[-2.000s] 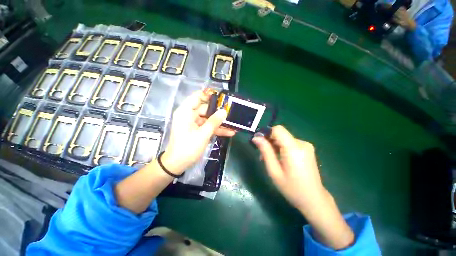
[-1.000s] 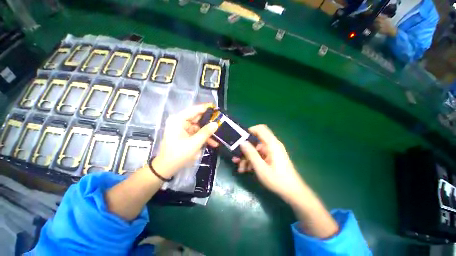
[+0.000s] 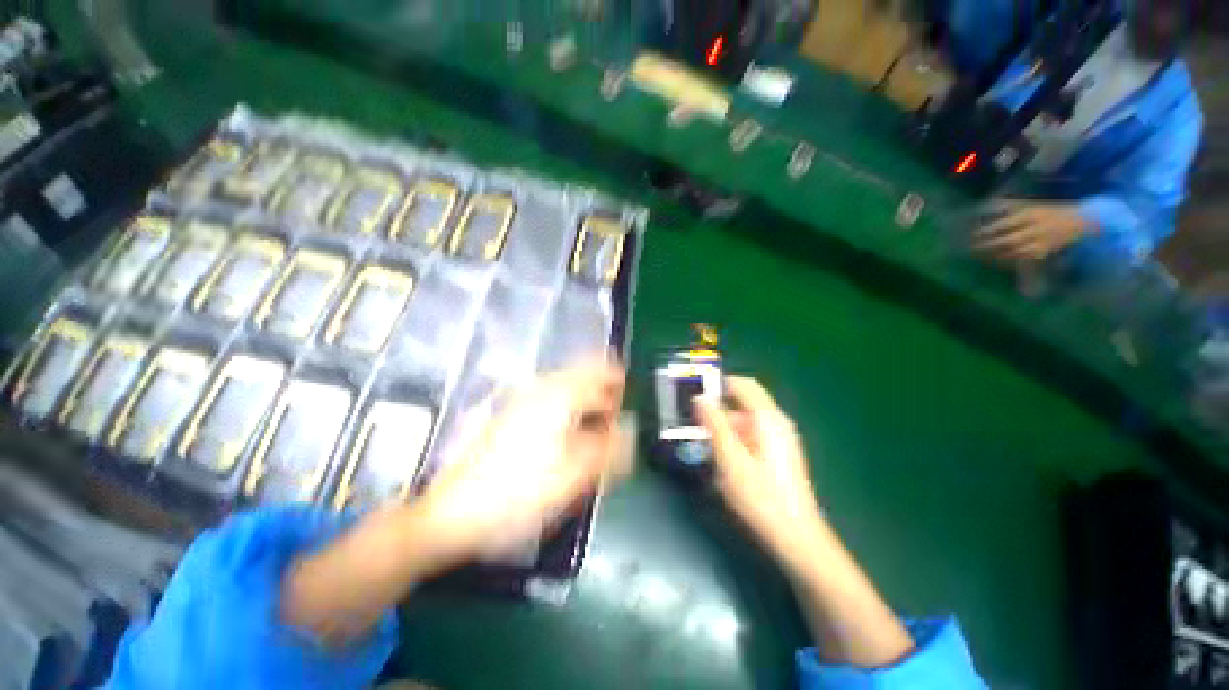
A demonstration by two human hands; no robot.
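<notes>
A partly assembled phone (image 3: 685, 394), black with a white-bordered dark screen, is in my right hand (image 3: 762, 452), over the green surface (image 3: 863, 445). Its orange flex tail points away from me, at the phone's far end. My right thumb lies on the screen's right side. My left hand (image 3: 532, 452) is blurred, to the left of the phone and apart from it, over the right part of the parts tray. I cannot tell whether a small pale blur by its fingertips is a held piece.
The parts tray (image 3: 438, 299) at left holds rows of black-and-gold housings. Dark pieces (image 3: 694, 192) lie beyond it. Small metallic pieces (image 3: 745, 134) line the far rail. A person in a blue sleeve (image 3: 1146, 162) works opposite. A black box (image 3: 1125, 580) stands at the right edge.
My left hand has let go of the phone and moved apart from it. The phone has turned more upright, flex end away from me, in my right hand. The view has shifted slightly.
</notes>
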